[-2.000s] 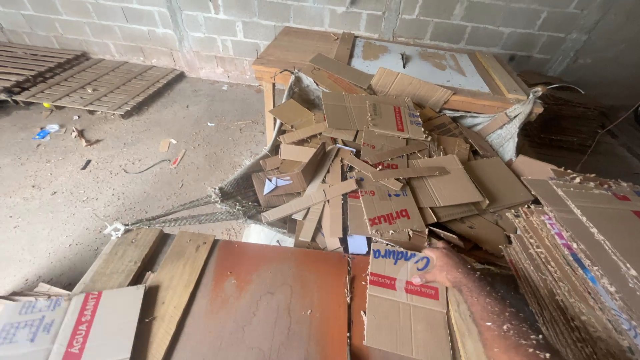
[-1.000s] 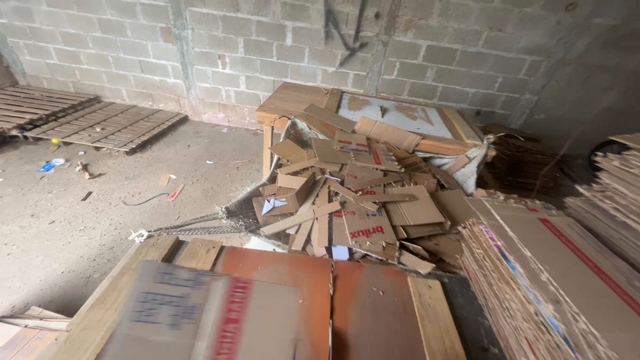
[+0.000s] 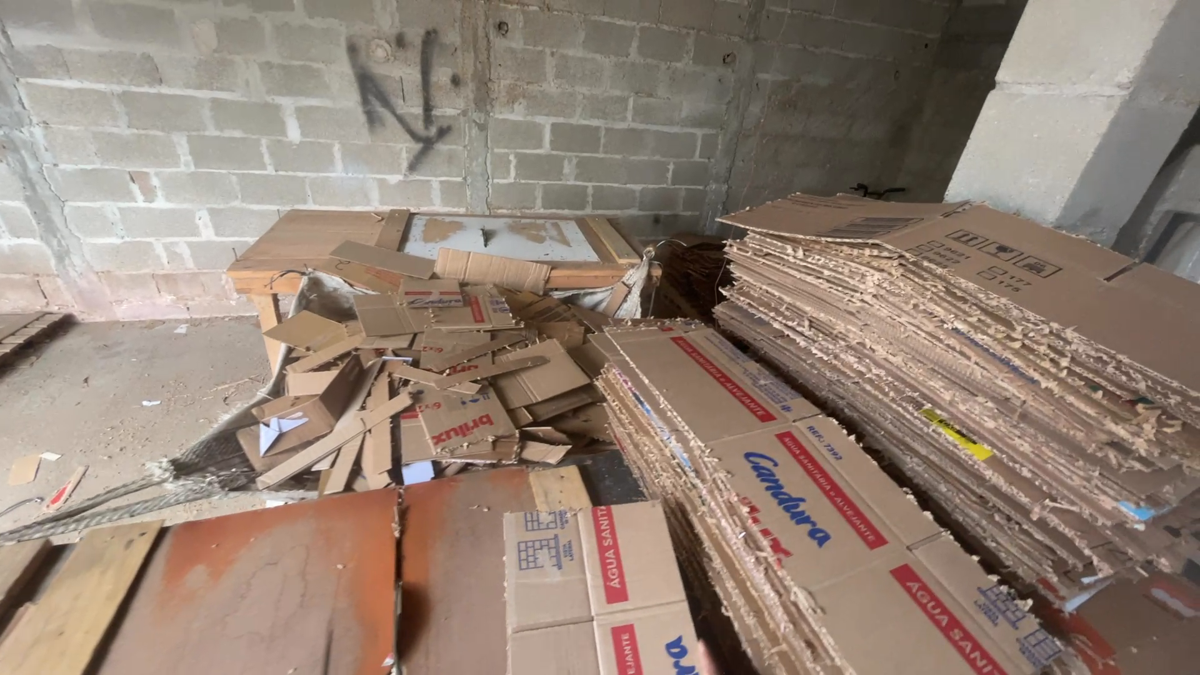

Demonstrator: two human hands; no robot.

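Observation:
A flattened cardboard sheet (image 3: 600, 586) with red bands stands out at the bottom centre, over the orange-stained wooden board (image 3: 272, 572). At its lower right edge a small skin-coloured sliver, seemingly a fingertip of my right hand (image 3: 706, 658), shows; the rest is out of frame, so its grip cannot be told. My left hand is not in view. Just right of the sheet lies a stack of flattened printed cardboard (image 3: 797, 469) with ragged edges. Beyond the board, cardboard scraps (image 3: 459, 375) are heaped in a large woven sack (image 3: 323, 292).
A taller stack of flattened cardboard (image 3: 966, 375) rises at the right, near a concrete pillar (image 3: 1069, 141). Behind the scraps stands a wooden table (image 3: 319, 239) against the block wall (image 3: 281, 122). Ropes (image 3: 187, 473) stretch to the left above the littered floor (image 3: 159, 375).
The forearm seen at the lower right two seconds ago is out of view. The cardboard sheet blurred at the lower left one second ago now appears at the bottom centre. The view has turned right.

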